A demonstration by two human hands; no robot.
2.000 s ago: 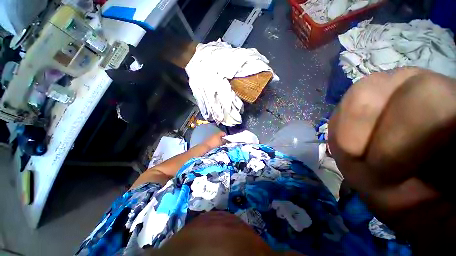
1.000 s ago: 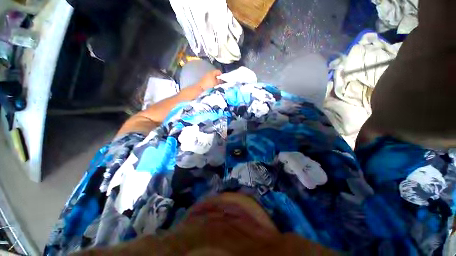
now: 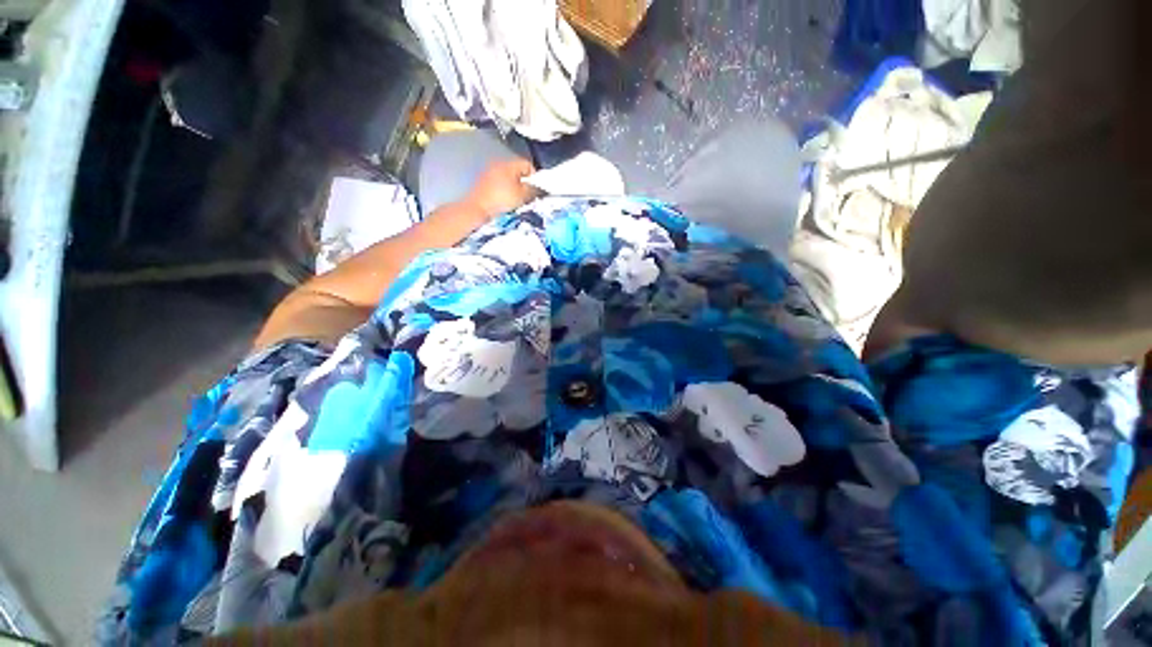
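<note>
My left hand (image 3: 505, 185) rests by my left knee, its fingers closed on the edge of a small white cloth piece (image 3: 579, 175). The cloth lies over the lap at the front of the blue floral garment; part of it is hidden behind that garment. My right arm is raised close to the camera, large, dark and blurred along the right side. My right hand is out of the picture.
White cloth (image 3: 499, 63) hangs ahead beside a tan woven surface (image 3: 606, 18). Cream cloth (image 3: 872, 177) lies in a blue-rimmed tub by my right knee. A white table edge (image 3: 51, 228) is at left, and white scraps (image 3: 366, 217) are by my left knee.
The view has tilted down, so the machine and red crate have left it. My right hand, earlier near the camera, has left the picture. My left hand still holds the white cloth.
</note>
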